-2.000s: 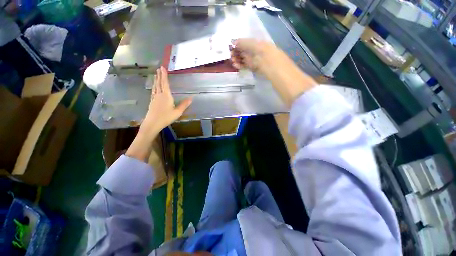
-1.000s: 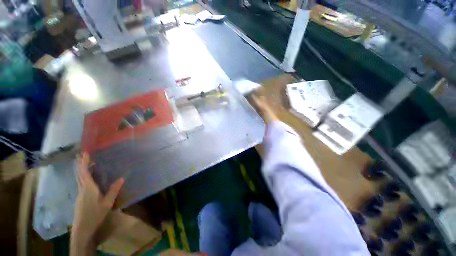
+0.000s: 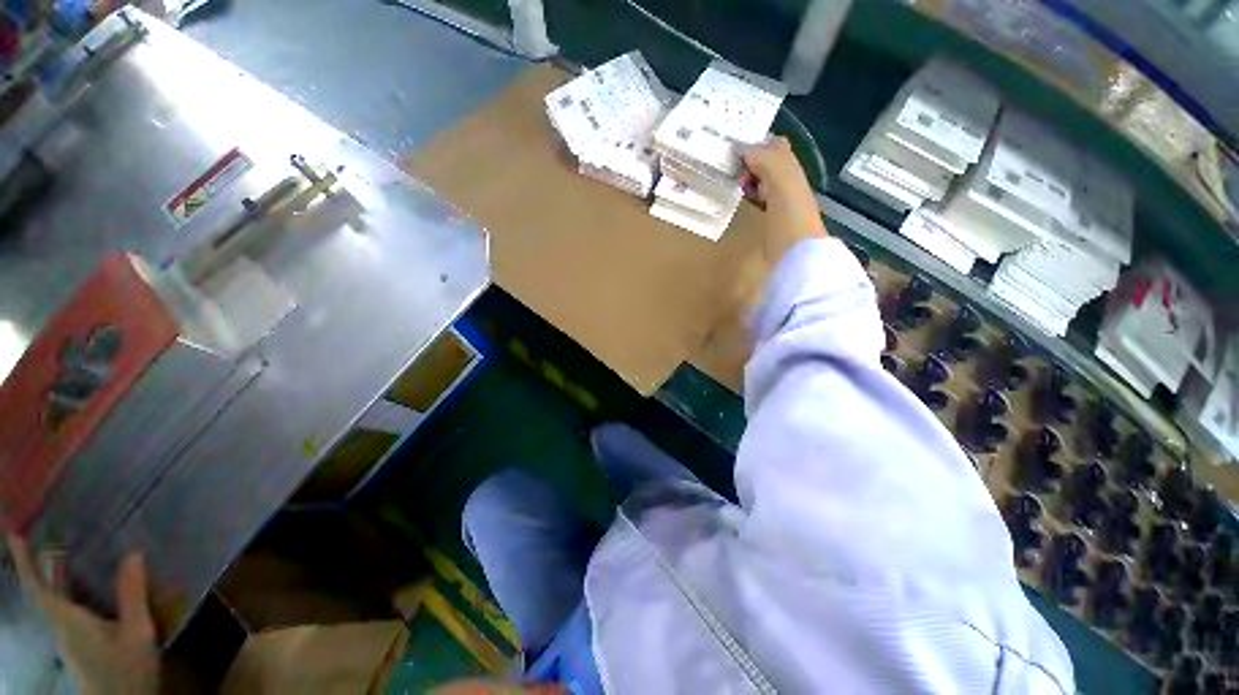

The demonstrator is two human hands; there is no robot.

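My right hand (image 3: 781,183) is at the right edge of a stack of white printed cards (image 3: 717,122). Its fingertips touch the stack; whether they grip a card is unclear. Another card stack (image 3: 618,116) lies just left, fanned out. My left hand (image 3: 102,631) is at the lower left, at the front edge of the silver table (image 3: 367,258), thumb and fingers apart, no object visible in it. The red jig (image 3: 88,367) lies on the table beyond it, cut by the left rim, with a dark lobed shape in its cavity.
Brown cardboard (image 3: 544,245) covers the bench under the cards. Rows of black products (image 3: 1046,475) fill the right side. More white card stacks (image 3: 1046,204) stand along the bench's far side. Metal fittings (image 3: 279,204) sit beside the jig. An open carton (image 3: 319,659) is below the table edge.
The view has swung right towards the bench. The red jig shows uncovered, with its card gone. My right hand has moved from the table to the card stack. My left hand stays near the jig's edge.
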